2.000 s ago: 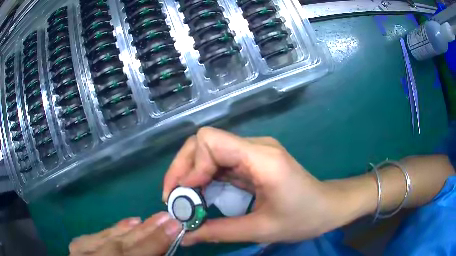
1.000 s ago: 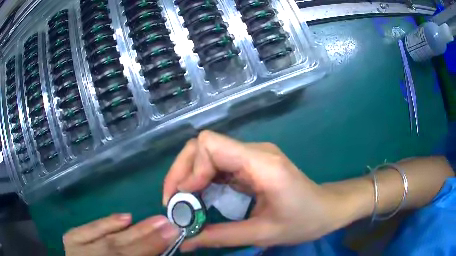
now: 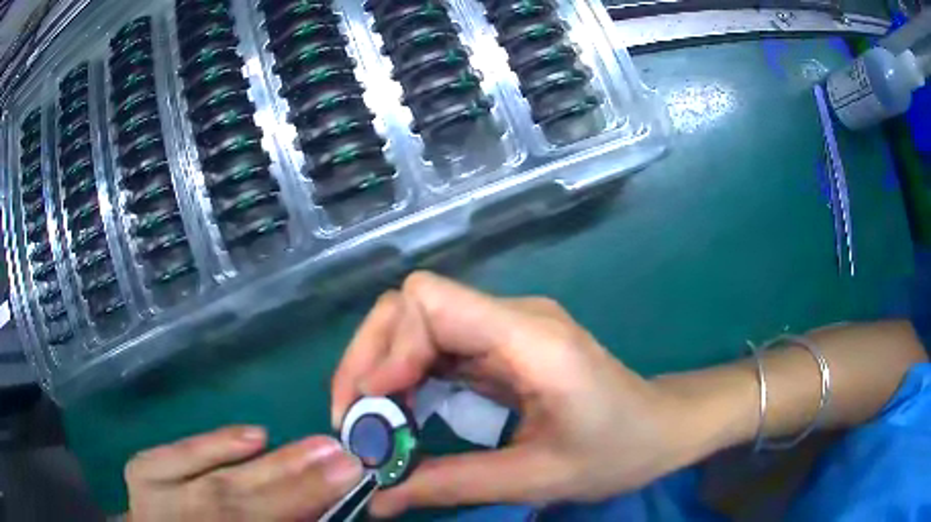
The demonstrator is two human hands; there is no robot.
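Observation:
A small round speaker unit (image 3: 378,442) is held upright at lower centre, its back towards me, with a white ring, dark grey centre and green circuit board (image 3: 403,451). My right hand (image 3: 510,393), with two thin bracelets, pinches the unit's rim between thumb and fingers. My left hand (image 3: 245,477), partly cut off by the bottom edge, holds tweezers (image 3: 352,502). The tweezer tips are at the unit's lower edge, by the green board; whether they grip anything is too small to tell. A white folded wipe (image 3: 472,416) lies on the green mat behind my right fingers.
A large clear blister tray (image 3: 429,232) with columns of black discs fills the upper left. Spare tweezers (image 3: 837,189) lie on the mat (image 3: 715,255) at right, below a translucent white bottle (image 3: 868,87). A metal rail (image 3: 735,22) runs along the top.
The unit has moved slightly down and its centre looks darker. The tweezers lie at a lower slant, their tips still at its lower edge. My left hand has shifted slightly left.

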